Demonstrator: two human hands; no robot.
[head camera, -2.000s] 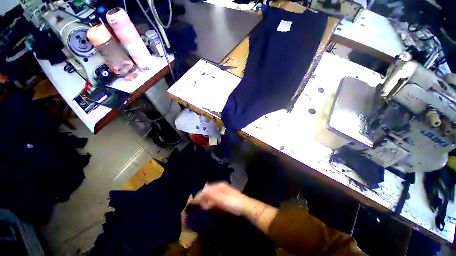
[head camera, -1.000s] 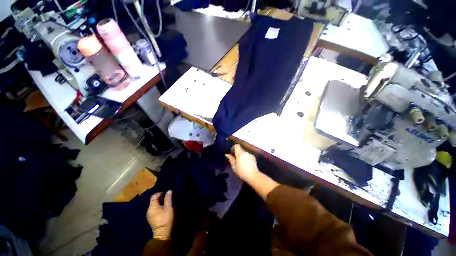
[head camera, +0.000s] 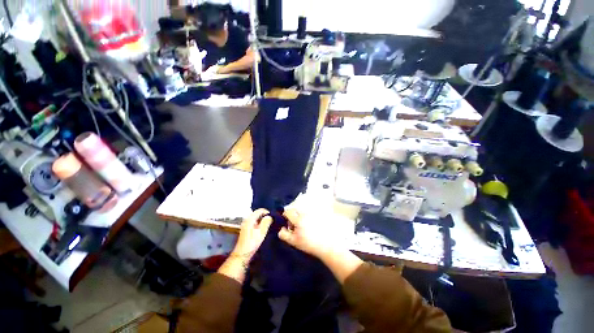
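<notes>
A long dark cloth panel (head camera: 283, 149) with a small white label lies on the tan cardboard and the white table, and hangs over the front edge. My left hand (head camera: 251, 235) and my right hand (head camera: 306, 229) pinch dark cloth side by side at the table's front edge. The fingertips almost meet. Dark cloth hangs below the hands over the lap. The white overlock machine (head camera: 423, 170) stands to the right of the hands, with its metal plate towards them.
Black tools with a yellow item (head camera: 493, 214) lie right of the machine. Thread cones (head camera: 565, 117) stand at far right. A neighbouring table (head camera: 124, 205) at left holds pink cones (head camera: 103, 159) and another machine. A person (head camera: 225, 49) sits working at the back. An open box (head camera: 466, 299) is under the table.
The view has risen and now takes in the back of the room. Both hands have come up from the low cloth heap to the table edge and now hold the cloth together.
</notes>
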